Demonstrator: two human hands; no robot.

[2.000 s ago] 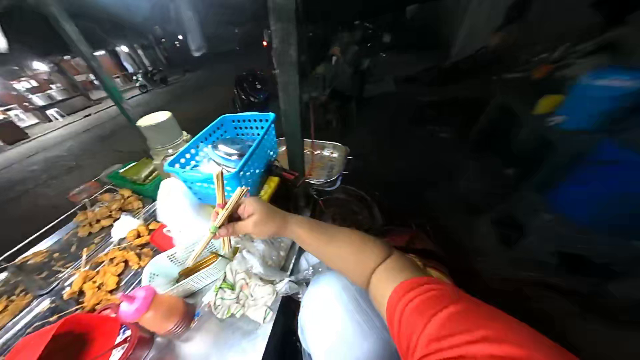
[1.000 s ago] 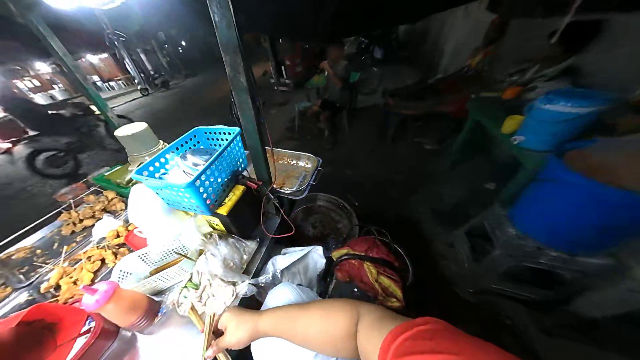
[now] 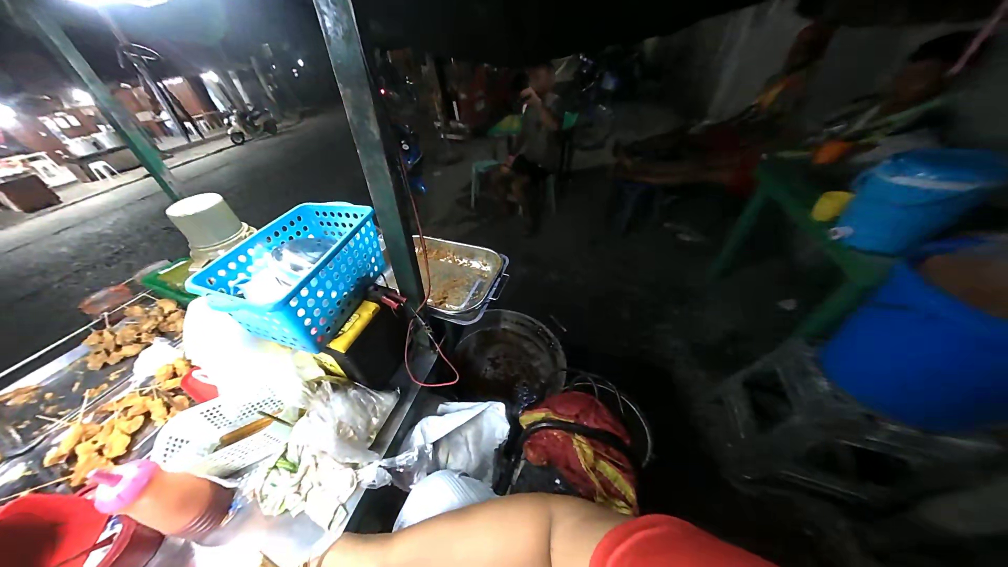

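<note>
My right forearm, below a red sleeve, reaches leftward along the bottom edge; the hand is cut off by the frame. A small bit of stick shows at the bottom edge beside it. Nearest to it lie a crumpled patterned cloth (image 3: 303, 484) and a squeeze bottle (image 3: 177, 500) of orange sauce with a pink top. A white perforated basket (image 3: 185, 441) holds a brown-handled utensil (image 3: 246, 431). Fried food on sticks (image 3: 106, 441) lies on the metal tray at left. My left hand is out of view.
A blue basket (image 3: 335, 272) with plastic-wrapped things stands by a green post (image 3: 376, 150). Behind it is a metal tray (image 3: 461, 276). A bucket (image 3: 512, 358) and a red-yellow bundle (image 3: 583, 449) are below. Blue tubs (image 3: 921, 354) stand right; a seated person (image 3: 539, 118) is beyond.
My right hand, holding thin wooden sticks in both earlier frames, has moved down and out of view. The motorcycle passing on the left a second ago is gone from view.
</note>
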